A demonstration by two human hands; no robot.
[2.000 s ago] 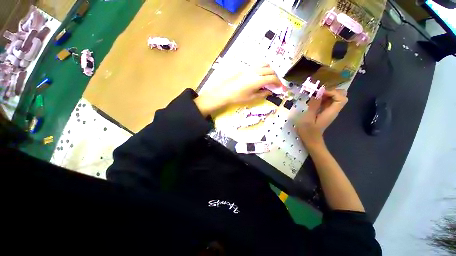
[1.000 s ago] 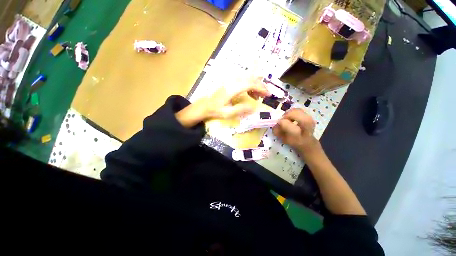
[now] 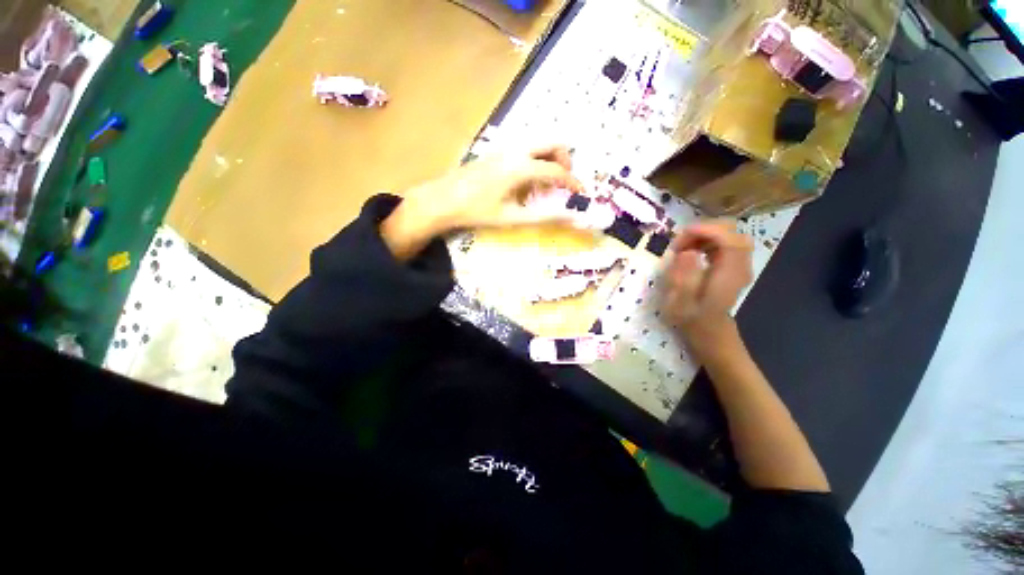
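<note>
My left hand (image 3: 505, 197) is over the white board and holds a pale pink-white housing (image 3: 556, 206) with a black square on it. My right hand (image 3: 707, 270) is to its right, blurred, fingers curled; whether it holds anything cannot be told. Between the hands lie a pink part (image 3: 632, 200) and black square pieces (image 3: 625, 231). Narrow curved parts (image 3: 578, 275) lie on the yellow sheet (image 3: 500, 253). A pink-white unit (image 3: 570, 349) with a black rectangle lies at the board's near edge.
A cardboard box (image 3: 719, 180) carries pink units (image 3: 811, 65) and a black piece (image 3: 796, 119). A black mouse-like object (image 3: 865, 270) is on the black surface at right. Another unit (image 3: 349, 91) lies on brown sheeting. The green belt (image 3: 146, 197) carries blue cylinders (image 3: 87, 228); pink housings (image 3: 34, 107) are heaped beyond.
The pink frame seen in my right hand two seconds ago no longer shows there. The housing with the black square has moved left into my left hand. My right hand has moved slightly right.
</note>
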